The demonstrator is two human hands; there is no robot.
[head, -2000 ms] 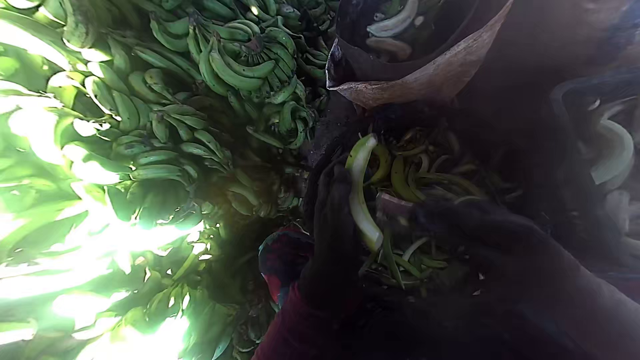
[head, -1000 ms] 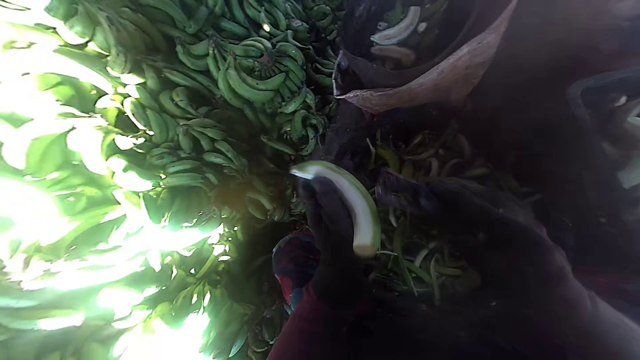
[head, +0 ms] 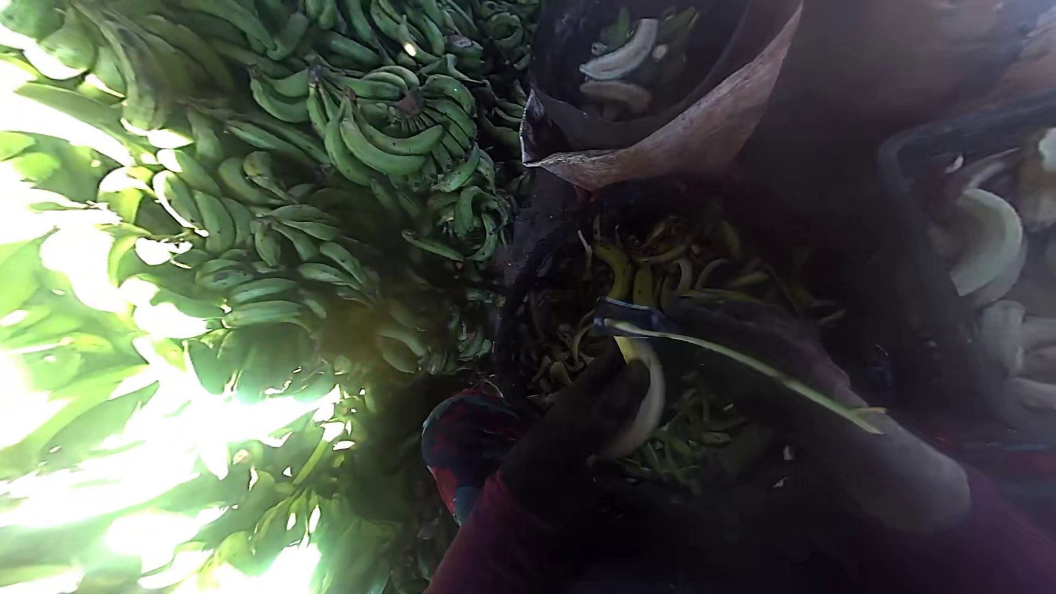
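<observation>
My left hand [head: 598, 404] is closed around a partly peeled plantain [head: 652, 396], whose pale flesh shows along its right side. Close to its upper end is my right hand [head: 734, 338], dark in the shade, with a small blade [head: 631, 316] at its fingertips. A long thin strip of green peel [head: 751, 363] lies across the blade and over the back of this hand. The fingers of my right hand are mostly hidden in shadow. Beneath both hands are loose peels [head: 693, 429] and several yellow-green plantains or pieces of peel [head: 619, 272].
Big bunches of green plantains [head: 388, 132] are heaped at the left, partly washed out by sunlight. A container with a torn, folded rim [head: 660, 157] stands at the top with peeled plantains [head: 623, 54] inside. At the right, a dark crate [head: 895, 173] holds more peeled plantains [head: 990, 239].
A second ago the plantain stood clear of my right hand; now the blade is against its upper end. A long peel strip now hangs over my right hand.
</observation>
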